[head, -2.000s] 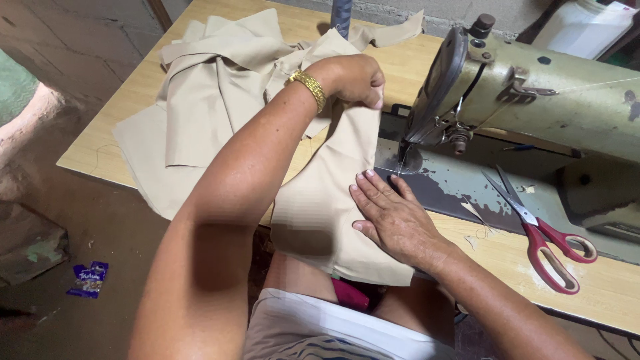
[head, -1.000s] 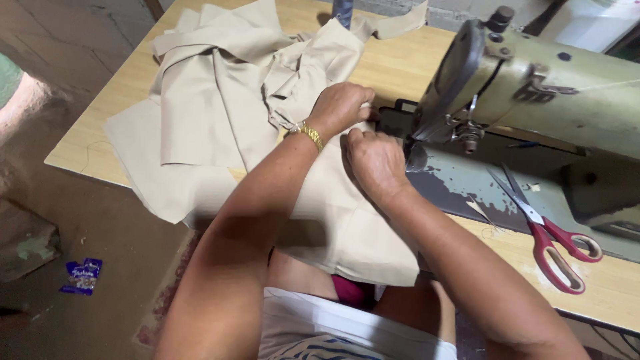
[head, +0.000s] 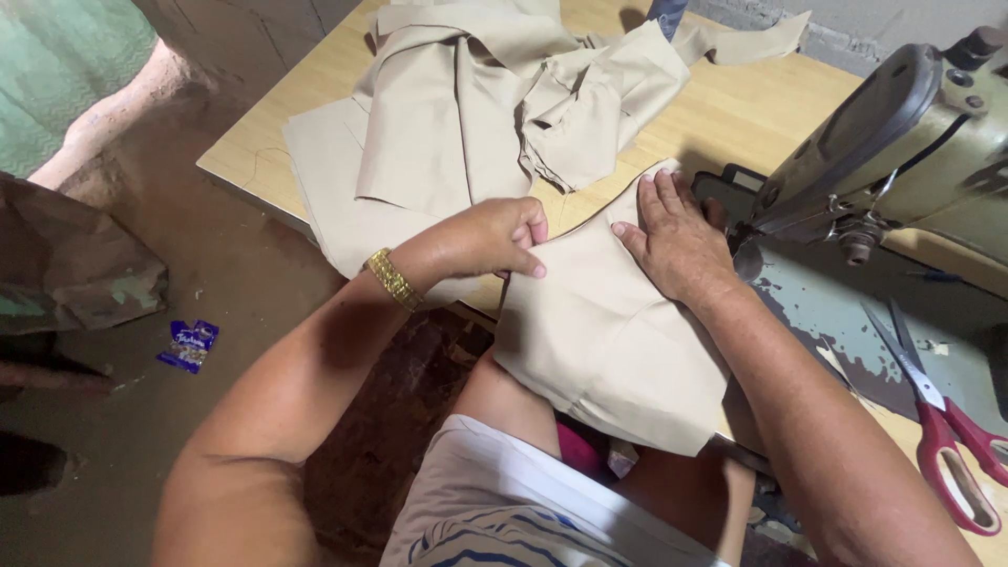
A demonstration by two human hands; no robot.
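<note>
A beige fabric piece (head: 614, 339) hangs over the table's front edge, partly above my lap. My left hand (head: 508, 236), with a gold-coloured bracelet on the wrist, pinches the left end of its curved upper edge between thumb and fingers. Flat on the fabric's upper right part lies my right hand (head: 681, 232), fingers slightly apart, close beside the head of a green sewing machine (head: 906, 150). More beige fabric pieces (head: 472, 118) are heaped on the table beyond my left hand.
Red-handled scissors (head: 933, 402) lie at the right, across the machine bed (head: 835, 315) and the wooden tabletop (head: 756, 102). A dark thread cone (head: 668, 16) stands at the back. A purple packet (head: 189, 345) is on the floor at the left.
My hands, close together at the fabric's upper edge one second ago, are now apart. The left has moved left along the edge, and the right now lies flat. The view has shifted.
</note>
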